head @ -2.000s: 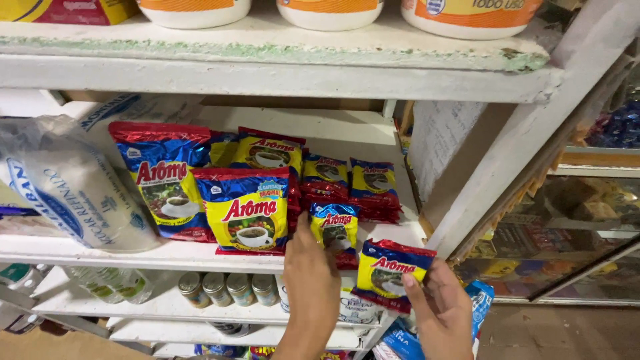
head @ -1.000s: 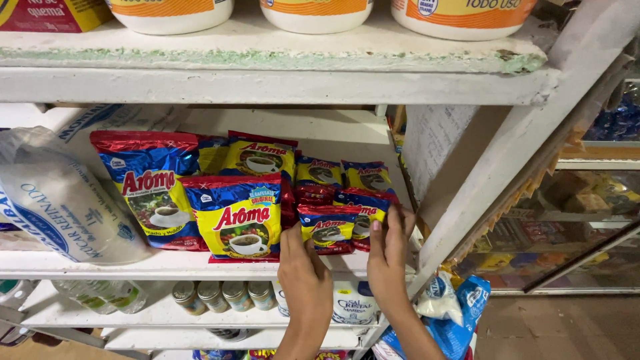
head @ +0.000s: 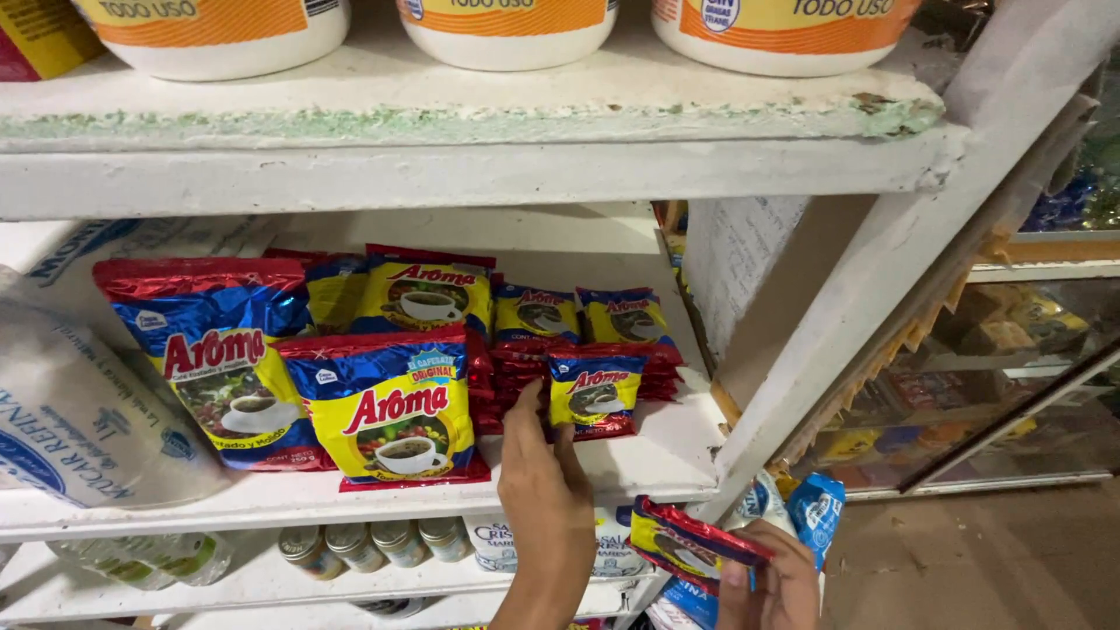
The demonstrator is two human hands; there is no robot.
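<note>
Below the shelf edge at the right, my right hand [head: 770, 577] grips a small red, blue and yellow coffee packet [head: 687, 544], tilted. My left hand [head: 547, 490] reaches up over the shelf's front edge, its fingertips at the lower left of an upright small coffee packet [head: 597, 394]; whether they grip it cannot be told. Behind stand two groups of small packets, one topped by a small packet [head: 535, 317], the other by another small packet [head: 626, 319]. To the left are a large coffee bag [head: 402, 411], another large bag [head: 227, 367] and a further bag [head: 429, 293] behind.
A sugar bag [head: 96, 420] leans at the left. Above, an upper shelf board [head: 472, 166] holds white tubs [head: 507, 35]. Small jars [head: 350, 547] and salt bags stand on the shelf below. A white slanted post [head: 875, 324] bounds the right side, with blue packages [head: 818, 516] near its foot.
My right hand has moved from the shelf down to the right and now holds a small packet away from the others. My left hand remains by the small packets. The view has come closer.
</note>
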